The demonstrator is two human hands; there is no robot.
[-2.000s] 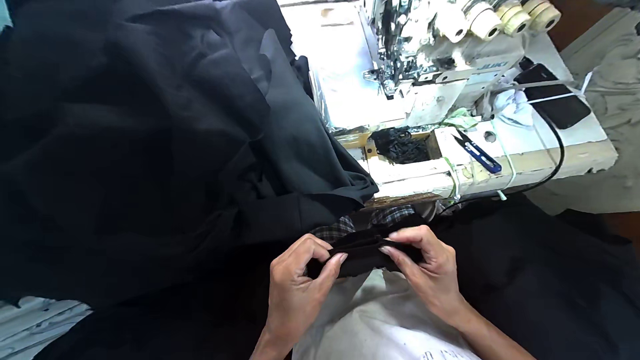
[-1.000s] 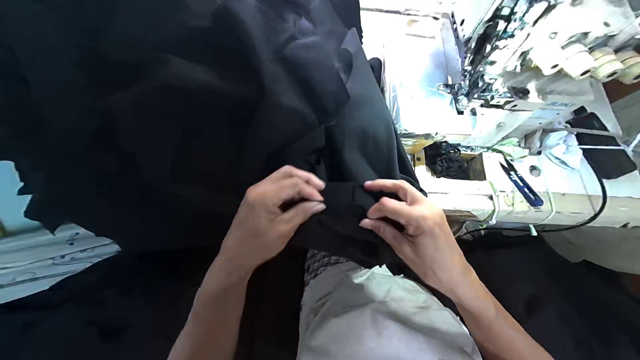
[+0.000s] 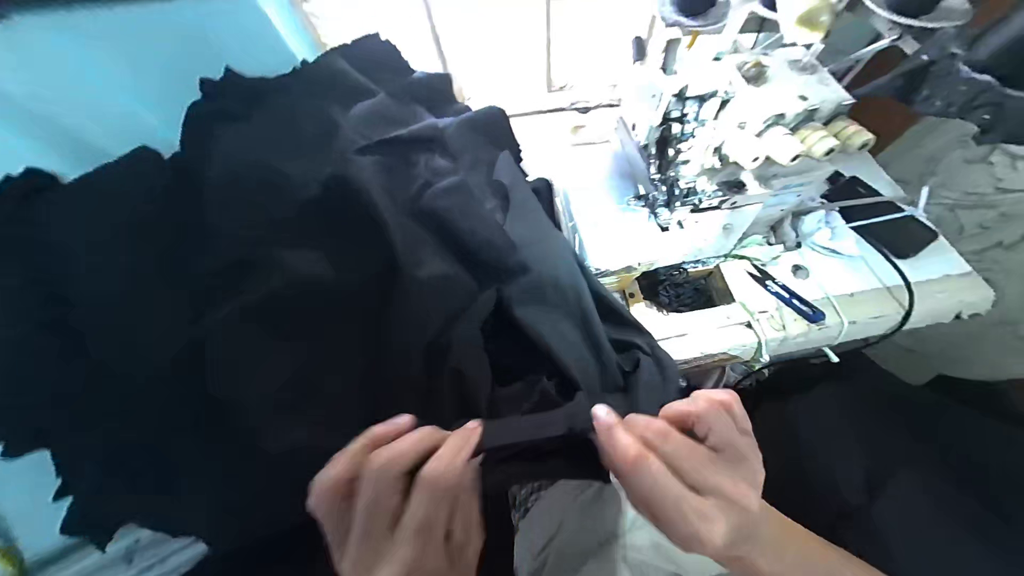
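Note:
A large heap of black fabric [image 3: 296, 280] fills the left and middle of the head view. Low in the picture, my left hand [image 3: 412, 496] grips the left end of a folded edge of this cloth. The other end is pinched between the thumb and fingers of my right hand [image 3: 688, 472]. Between them the folded black band [image 3: 536, 426] runs fairly straight. The undersides of both hands' grips are partly hidden. Pale cloth [image 3: 576, 528] lies below the band.
An industrial sewing machine [image 3: 744, 152] with several thread cones [image 3: 820, 140] stands at upper right. On its worn white table [image 3: 896, 292] are blue-handled thread snips [image 3: 788, 296], a black phone [image 3: 880, 216], a cable and a recess holding dark scraps [image 3: 680, 290].
Both hands have spread farther apart along the black cloth's edge, with a flat folded band now showing between them. The view has shifted since a second ago.

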